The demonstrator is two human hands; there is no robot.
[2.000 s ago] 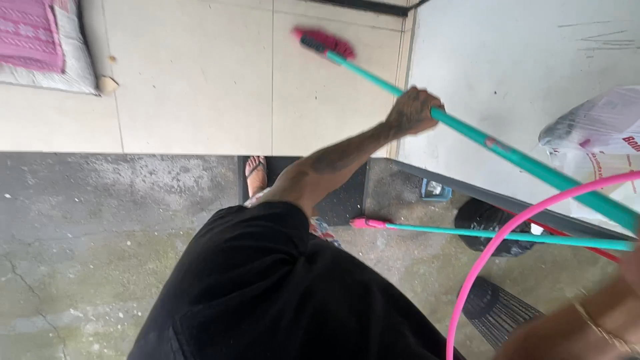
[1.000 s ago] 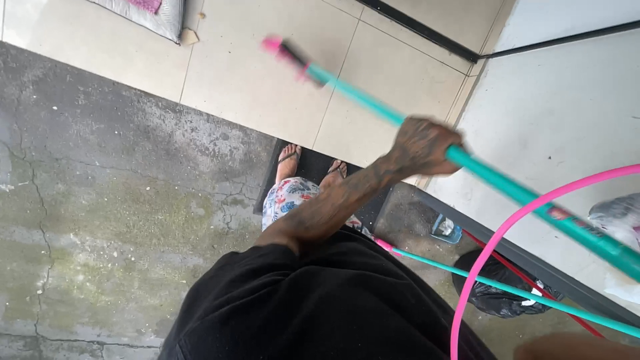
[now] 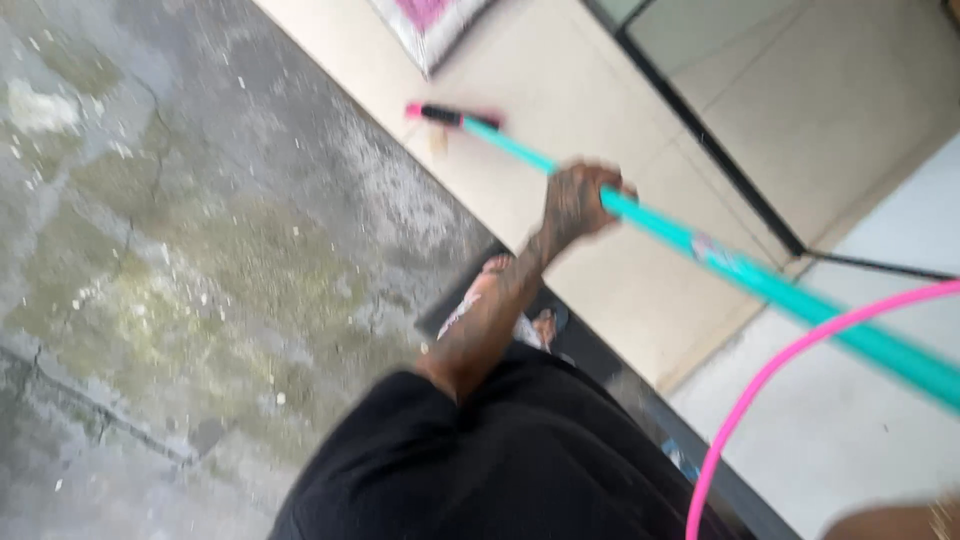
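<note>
My left hand [image 3: 581, 196] is closed around the teal pole of a broom [image 3: 517, 150], partway along it. The broom's pink and black head, blurred, is on the pale tiled floor beside a small tan thing [image 3: 439, 141]. The pole runs out of view at the right edge. Only part of my right arm, with a gold-coloured bracelet, shows at the bottom right; my right hand is out of view. A pink curved tube [image 3: 739, 405] crosses in front of the pole.
A pink and silvery-grey padded thing [image 3: 427, 45] lies on the tiles at the top. A black-framed glass panel [image 3: 720, 157] is at the upper right. My feet stand on a dark mat [image 3: 581, 341] between the tiles and the stained concrete floor [image 3: 225, 270]. A white surface [image 3: 817, 420] is at the right.
The broom head has moved along the tiles towards the padded thing and the small tan thing. My left hand has kept its hold on the pole. The view has turned.
</note>
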